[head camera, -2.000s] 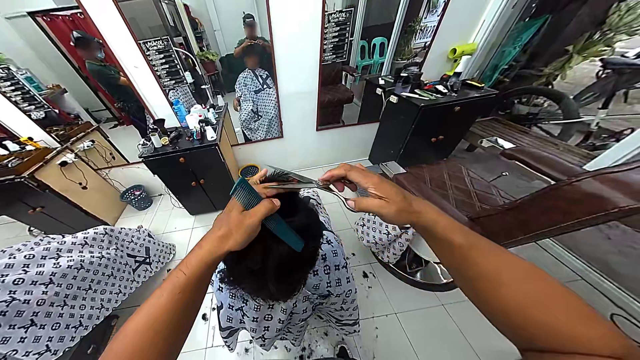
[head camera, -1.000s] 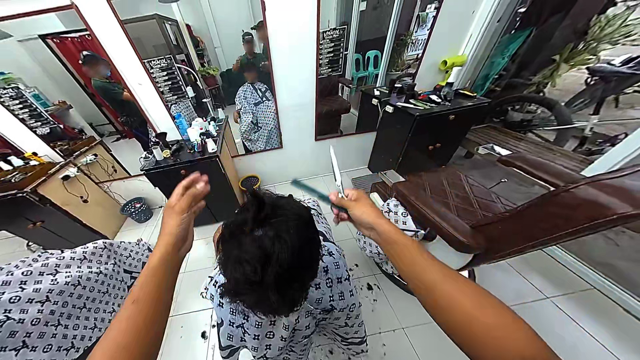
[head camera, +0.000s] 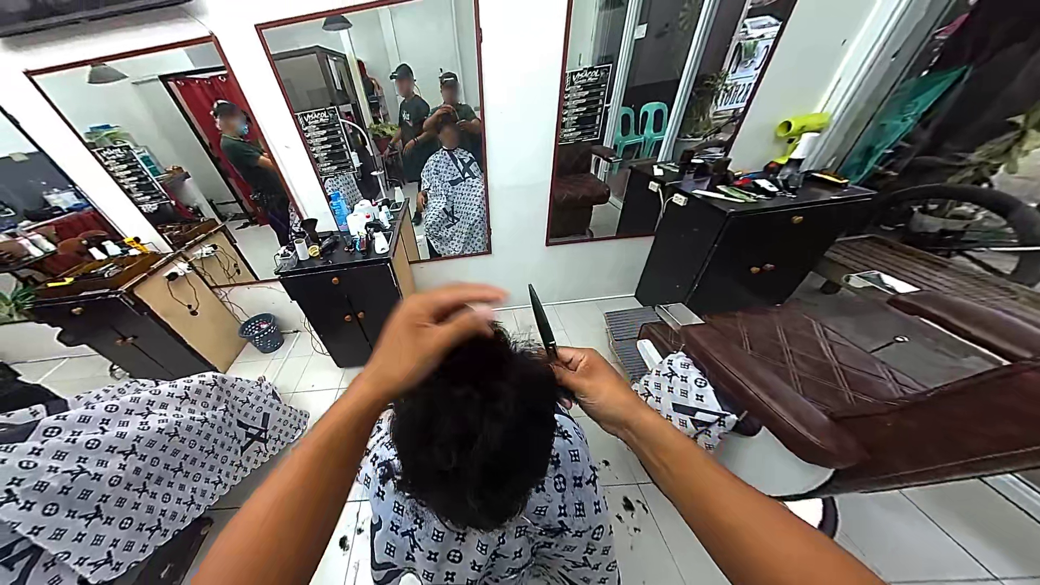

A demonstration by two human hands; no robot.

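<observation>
A seated person's dark hair (head camera: 479, 439) fills the lower middle of the view, above a white patterned barber's cape (head camera: 496, 548). My left hand (head camera: 435, 337), slightly blurred, is at the top of the head, its fingers spread over the hair, with no tool visible in it. At the right side of the head, my right hand (head camera: 597, 382) is closed on a dark comb (head camera: 541, 322) that points up and slightly left. Whether the scissors are still in my right hand cannot be seen.
A brown leather barber chair (head camera: 780, 366) stands close on the right. Black cabinets (head camera: 731, 252) line the mirrored wall. Another patterned cape (head camera: 162, 455) covers something at the left. Cut hair (head camera: 630, 505) lies on the tiled floor. In the mirror (head camera: 374, 122), people are reflected.
My left hand has come from beside the head onto the hair. My right hand has moved down against the head's right side. The scissor blades seen earlier no longer show.
</observation>
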